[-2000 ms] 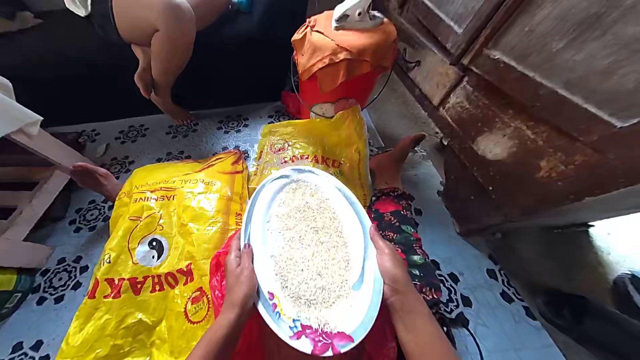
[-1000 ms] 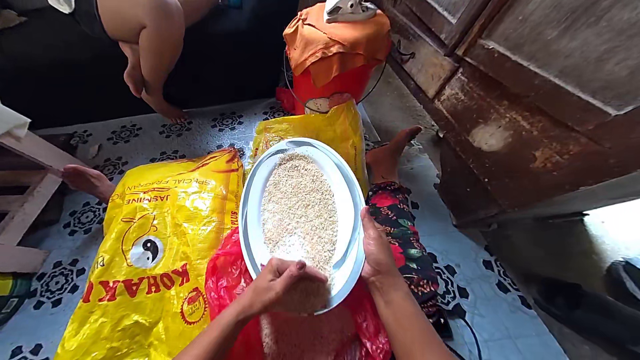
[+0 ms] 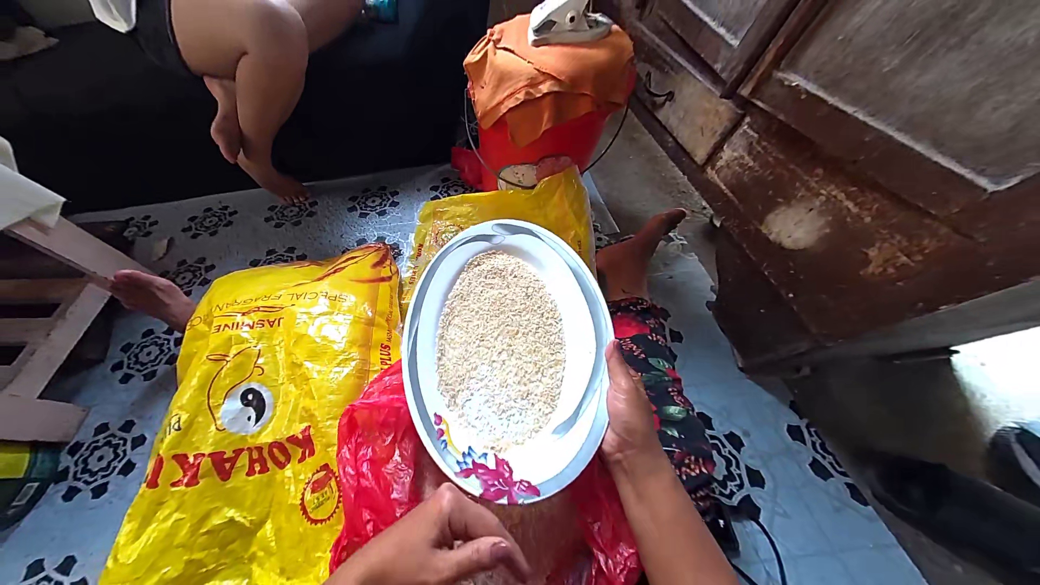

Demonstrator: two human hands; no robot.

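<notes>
An oval white plate with a floral rim holds a spread of rice grains. My right hand grips the plate's right edge. Below the plate's near rim, my left hand has its fingers curled; whether grains are between them cannot be told. Beneath lies a red plastic bag, partly hidden by the plate and hands, with brownish contents. A yellow printed rice sack lies at the left, and another yellow sack is just beyond the plate.
A red bucket covered with orange cloth stands behind, a white clip-like object on top. Wooden cabinet doors are at the right. A pale wooden frame is at the left. Another person's bare legs show at the upper left.
My left hand has moved off the plate's near end, where its fingers were in the rice a second ago. Two seconds ago both hands held the plate's sides.
</notes>
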